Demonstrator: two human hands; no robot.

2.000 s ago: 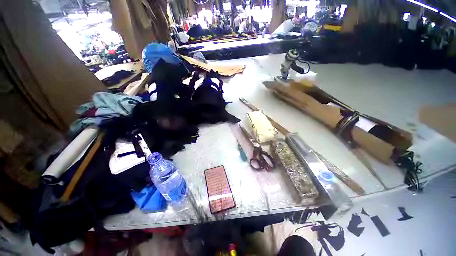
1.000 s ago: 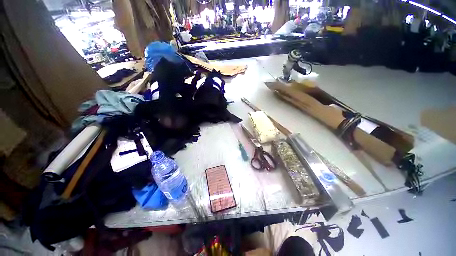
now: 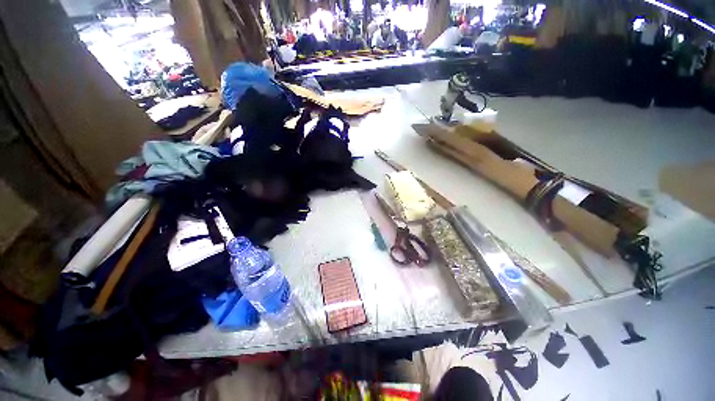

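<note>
A shiny red, yellow and white snack packet (image 3: 372, 388) shows at the bottom edge, below the table edge and partly cut off. Dim tan shapes lie beside it; I cannot tell whether they are my hands, and no fingers show clearly. The smartphone (image 3: 342, 294) lies on the table with a pinkish-red face and a white glare line. A clear water bottle (image 3: 261, 279) with a blue label stands left of it. Scissors (image 3: 409, 247) with dark red handles lie right of the phone, beside a thin teal tool (image 3: 378, 236).
A speckled bar (image 3: 461, 269), a long clear box (image 3: 500, 270) and a cream block (image 3: 409, 195) lie on the right. Black cloth (image 3: 263, 168) is heaped left. A brown card bundle (image 3: 509, 176) and a small upright machine (image 3: 453, 97) are farther back. Black scraps (image 3: 593, 350) lie lower right.
More of the snack packet shows at the bottom edge, with a white and red part now visible. The view has shifted slightly. The things on the table have not moved.
</note>
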